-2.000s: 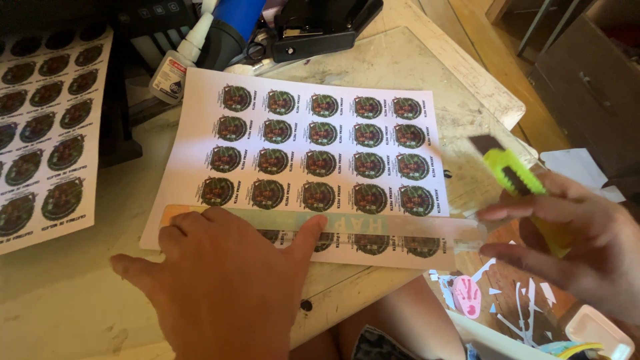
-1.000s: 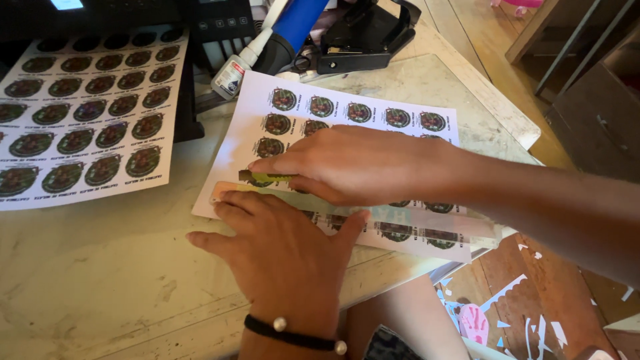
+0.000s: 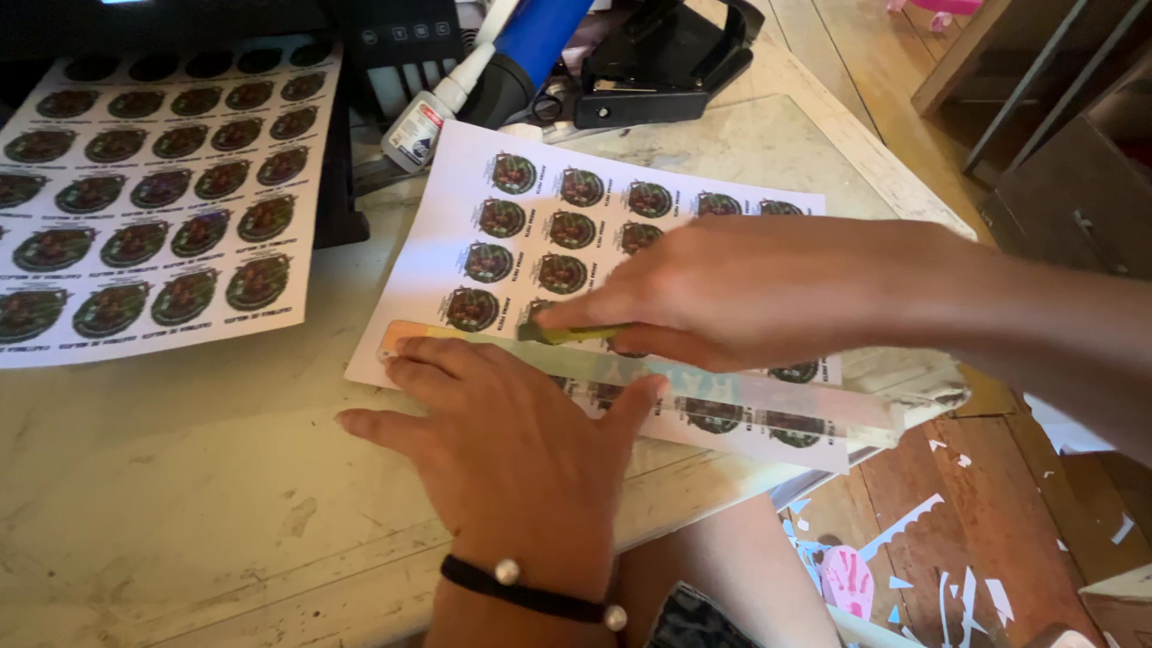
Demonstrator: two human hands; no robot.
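A white sheet printed with rows of round designs [image 3: 414,261] lies on the worn table. Across its lower rows lies a translucent pastel plastic ruler [image 3: 810,400]. My left hand [image 3: 522,432], fingers spread, presses down on the ruler's left part. My right hand [image 3: 711,297] grips a yellow-green utility knife [image 3: 580,334], mostly hidden under the fingers. The knife's tip is at the ruler's upper edge, just right of my left fingertips. The right hand covers part of the middle rows.
A second printed sheet [image 3: 315,216] extends from a black printer [image 3: 396,36] at left. A glue bottle [image 3: 418,130], a blue cylindrical object [image 3: 540,45] and a black hole punch [image 3: 661,67] stand behind. Paper scraps [image 3: 967,594] litter the wooden floor at right.
My right hand came from the right side over the sheet with the knife, then moved slightly right along the ruler. My left hand stays on the ruler. The view has shifted.
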